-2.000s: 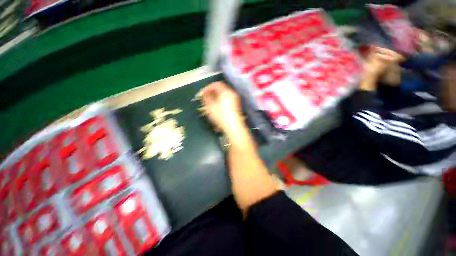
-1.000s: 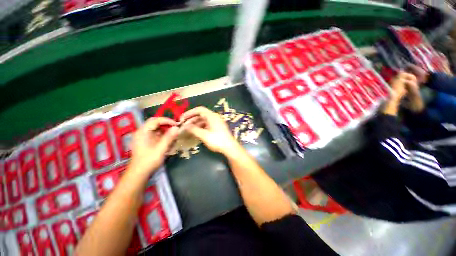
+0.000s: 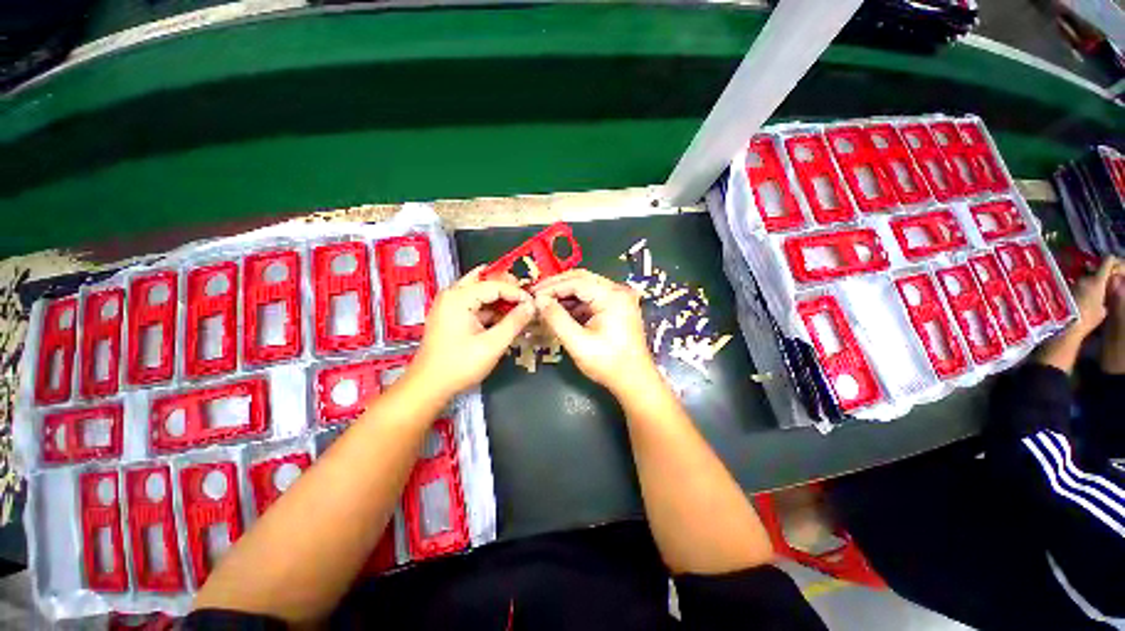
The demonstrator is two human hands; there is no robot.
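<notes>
A red plastic housing (image 3: pixel 559 245) is held up over the bench in front of me, its far end with the round hole showing beyond my fingers. My left hand (image 3: pixel 479 327) grips its near left side. My right hand (image 3: pixel 597 323) is at its near right side, with the fingertips of both hands meeting. Any small piece between the fingertips is too small to tell. Cream strips (image 3: pixel 533 354) lie in a pile beneath and behind my hands. More cream and dark pieces (image 3: pixel 676 323) lie scattered to the right of my right hand.
A tray of red housings (image 3: pixel 292 423) lies at left, partly under my left forearm. Stacked trays (image 3: pixel 897 323) with red housings stand at right. A pale post (image 3: pixel 755 101) rises behind, before the green belt (image 3: pixel 370 117). Another person's hands (image 3: pixel 1093 300) are at far right.
The view has swung so that the trays sit more squarely in it. My right hand went from the small pieces to meet my left hand. The held housing now shows more clearly beyond my fingers.
</notes>
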